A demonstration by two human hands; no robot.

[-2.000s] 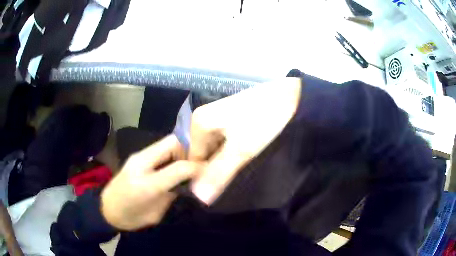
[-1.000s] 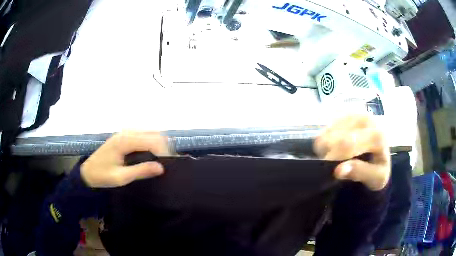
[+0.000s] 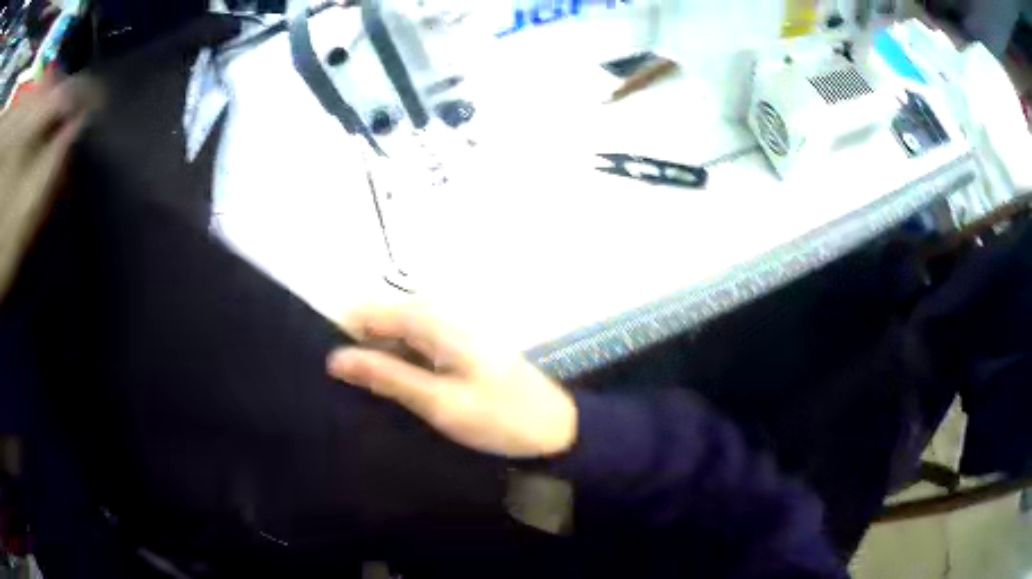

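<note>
A dark fabric panel (image 3: 226,373) spreads over the left and front part of the view, its straight upper edge running from upper left down to my right hand. My right hand (image 3: 458,390) pinches this edge between thumb and fingers, near the middle. My left hand (image 3: 34,170) is at the far left, blurred and cut off by the picture's edge, beside the upper left part of the panel; its grip cannot be made out.
The white machine table (image 3: 487,238) has a ruler tape (image 3: 747,283) along its front edge. Black thread snips (image 3: 653,170), a brown stick (image 3: 643,81) and a vented white box (image 3: 809,107) are at the right. The needle area (image 3: 424,124) is at the top.
The panel has moved left from in front of the table's front edge. My left hand has moved to the far left, my right hand to the middle. The view has turned, tilting the ruler tape.
</note>
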